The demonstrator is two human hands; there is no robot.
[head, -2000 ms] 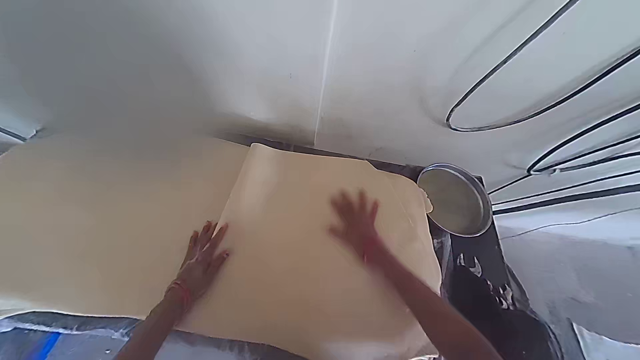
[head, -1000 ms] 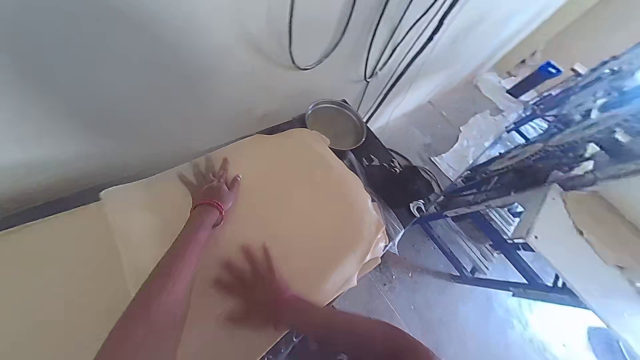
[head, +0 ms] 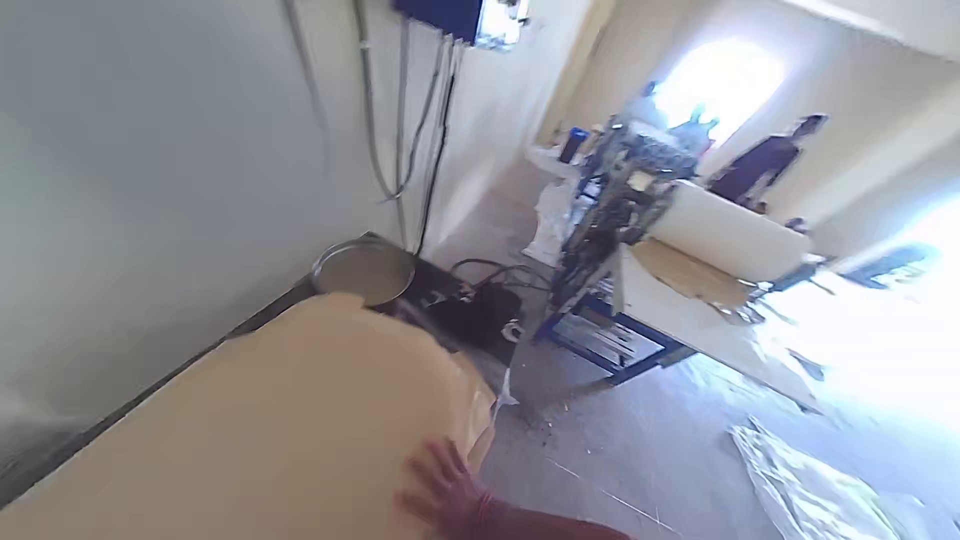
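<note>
A large flat sheet of pale, dough-like material (head: 285, 420) covers the table at the lower left. My right hand (head: 442, 484), with a red thread at the wrist, lies on or just over the sheet near its right edge; it is blurred, its fingers are apart and it holds nothing. My left hand is out of view. Just past the far edge of the sheet stands a round metal pan (head: 364, 274) with a cloudy, pale content.
A grey wall (head: 187, 150) with hanging cables runs along the table's far side. Right of it are a dark machine part (head: 480, 311), a blue-framed roller machine (head: 622, 330) and a white cloth (head: 817, 487) on the floor. People (head: 757, 169) stand farther back.
The view has swung strongly to the right, bringing the roller machine and the people into sight. My left hand, earlier flat on the sheet, has left the view.
</note>
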